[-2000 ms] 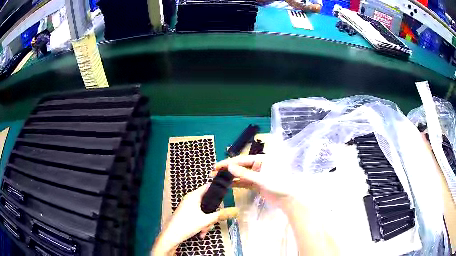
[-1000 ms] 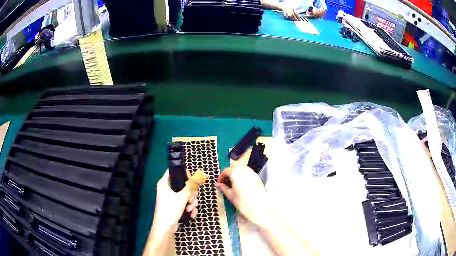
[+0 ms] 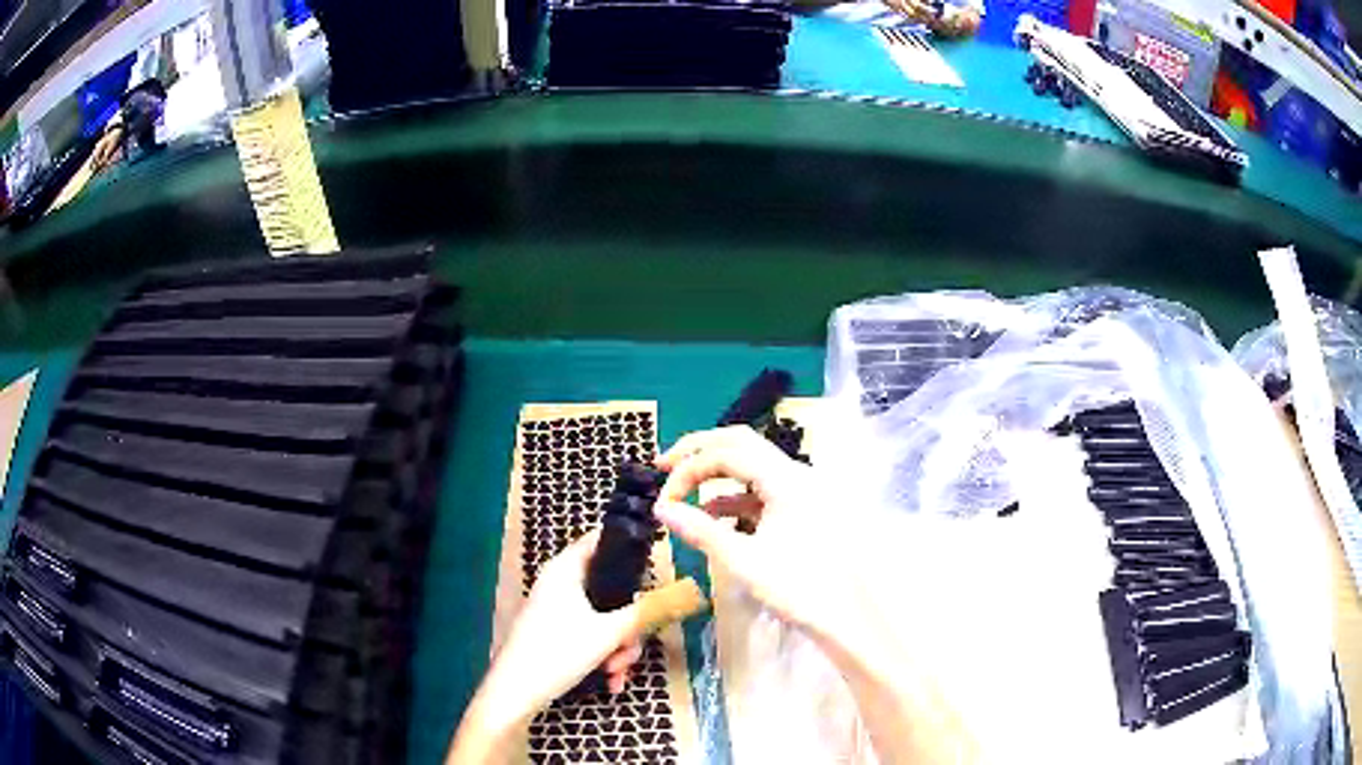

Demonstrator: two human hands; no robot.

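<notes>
My left hand (image 3: 575,628), with a yellow-orange cover on a finger, holds a bundle of black plastic parts (image 3: 622,541) upright over the pad sheet (image 3: 560,463). The fingertips of my right hand (image 3: 747,508) are together at the top end of the bundle; whether they pinch a small pad cannot be told. The tan pad sheet with rows of dark shapes lies flat, partly hidden by my left hand. A loose pile of black parts (image 3: 759,398) lies behind my right hand.
Stacked black trays (image 3: 224,463) stand at left. At right, rows of black parts (image 3: 1143,508) lie on a white packing sheet (image 3: 1031,598) inside a clear plastic bag (image 3: 971,434). A green channel (image 3: 672,194) crosses behind. A person's hand (image 3: 949,15) shows at the far top.
My left hand has moved right with the black parts. My right hand has moved from the pad sheet's right edge up to the top of the bundle.
</notes>
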